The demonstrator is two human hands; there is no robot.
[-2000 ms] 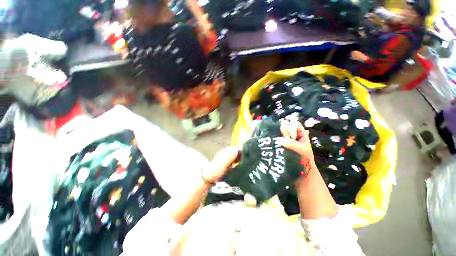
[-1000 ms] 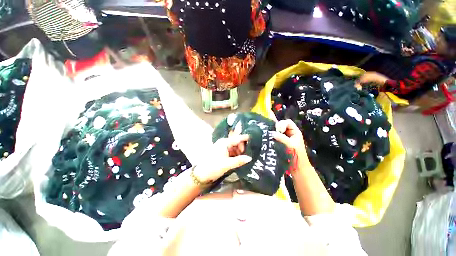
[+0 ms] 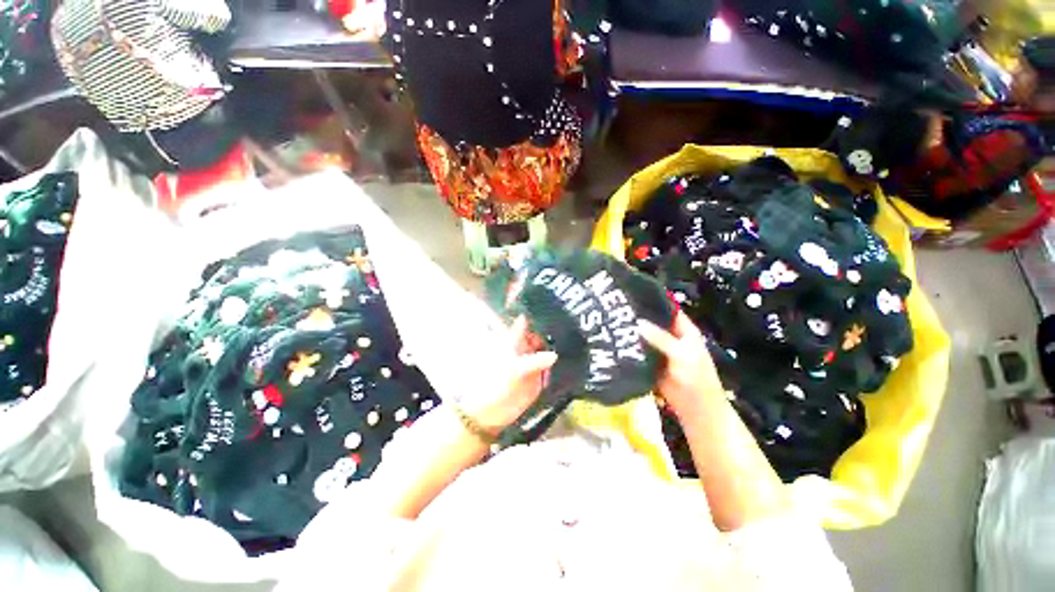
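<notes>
A dark green plush piece (image 3: 596,330) with white "MERRY CHRISTMAS" lettering is held in front of my body, between two sacks. My left hand (image 3: 509,376) grips its left side, with a strip of the piece hanging below. My right hand (image 3: 683,353) grips its right edge. A white sack (image 3: 110,480) at left holds a heap of green plush pieces (image 3: 272,382) with gingerbread and snowman motifs. A yellow sack (image 3: 926,405) at right holds similar dark green pieces (image 3: 752,289).
A person in black and orange patterned clothes (image 3: 498,174) is at a pale stool (image 3: 500,241) ahead. Another person (image 3: 983,145) is at far right, holding a dark piece. A dark worktable (image 3: 740,79) crosses the back. Another white sack (image 3: 64,422) stands far left.
The held piece has been turned and spread, so its lettering faces up more fully. The person at right has drawn a dark piece back from the yellow sack.
</notes>
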